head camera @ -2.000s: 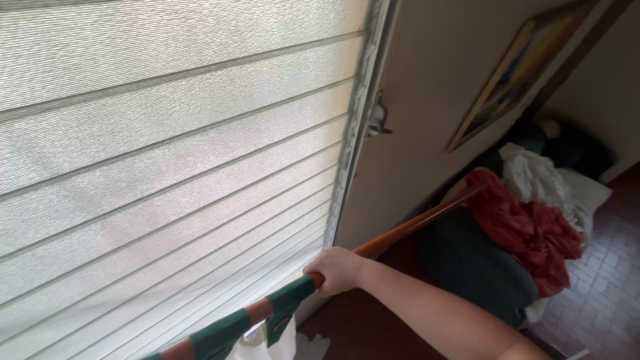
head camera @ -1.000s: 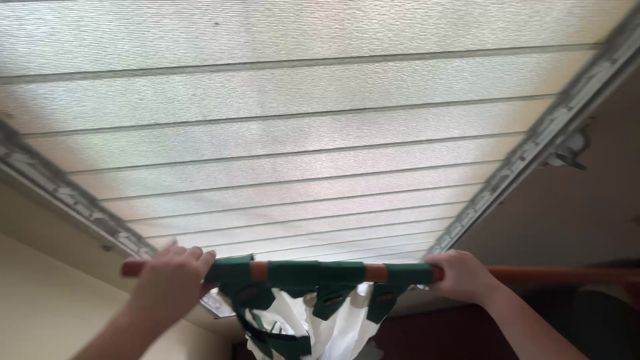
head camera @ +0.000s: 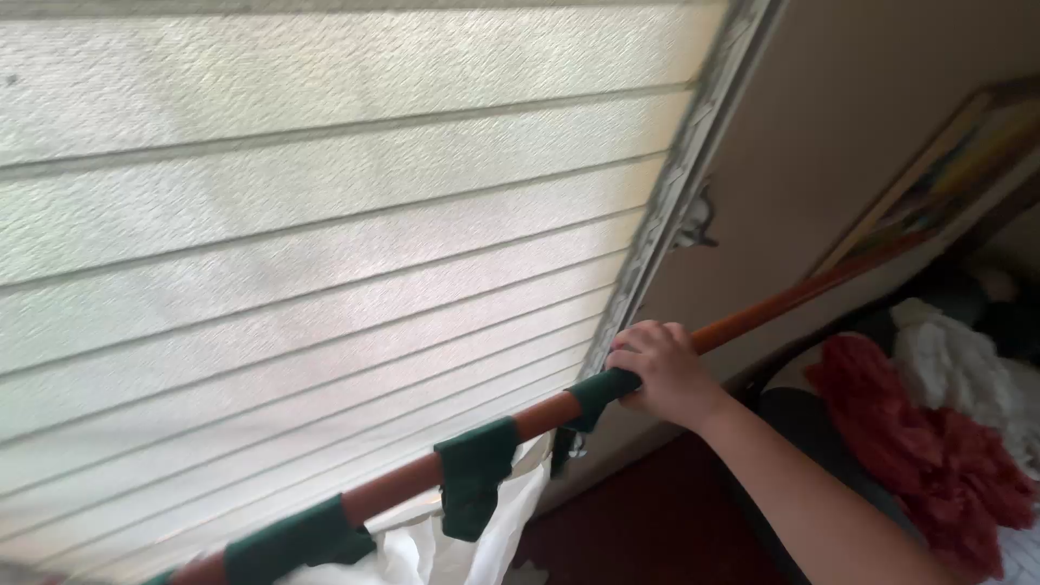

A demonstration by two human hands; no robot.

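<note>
My right hand [head camera: 666, 374] is closed around a reddish-brown wooden curtain rod [head camera: 764, 313], at the edge of a dark green fabric tab. The rod slants from the lower left up to the right, in front of a louvered window [head camera: 390, 244]. Several green tabs [head camera: 479, 471] loop over the rod, and a white curtain [head camera: 508, 520] hangs from them at the bottom. My left hand is out of view.
A metal window crank [head camera: 697, 223] juts from the wall beside the window frame [head camera: 682, 179]. At the right, a framed picture [head camera: 942, 175] hangs near the rod's far end. Below it, red cloth [head camera: 918, 439] and white cloth [head camera: 959, 366] lie heaped on a dark seat.
The view has swung right since one second ago, when both hands held the rod; my left hand has left the view. Compared with two seconds ago, the rod's far end sits higher, across the picture.
</note>
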